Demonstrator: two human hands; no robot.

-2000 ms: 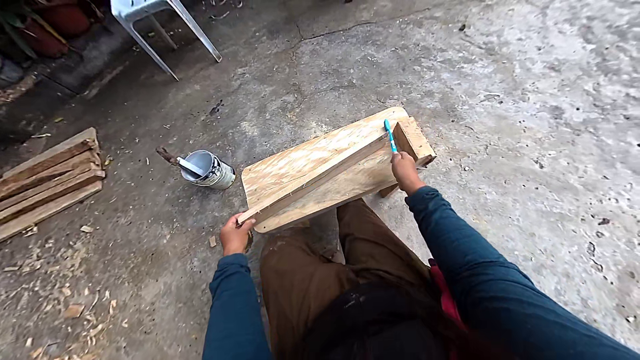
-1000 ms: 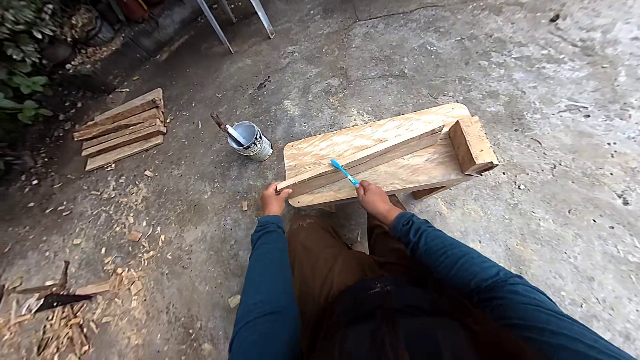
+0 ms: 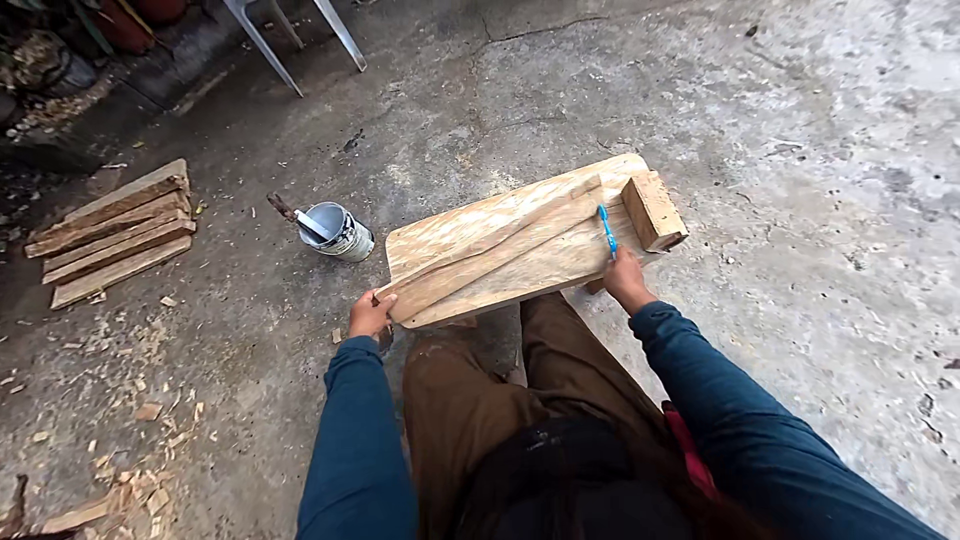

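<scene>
My left hand (image 3: 370, 315) grips the near left end of a long wooden strip (image 3: 495, 251), which lies slantwise across a rounded wooden board (image 3: 517, 277). In my right hand (image 3: 627, 277) is a blue toothbrush (image 3: 606, 227), its head close to the strip's far right end. A wooden block (image 3: 654, 210) stands at the board's right end, just beyond the toothbrush. The board rests above the floor in front of my knees; most of what supports it is hidden.
A metal can (image 3: 341, 232) holding a brush stands left of the board. Several rough wooden pieces (image 3: 120, 229) lie stacked farther left. Wood chips (image 3: 150, 412) litter the concrete floor at the lower left. Legs of a plastic chair (image 3: 341, 34) show at the top.
The toothbrush, near the middle of the strip one second ago, is now by its far right end beside the block. My left hand still holds the strip's left end. The view has shifted.
</scene>
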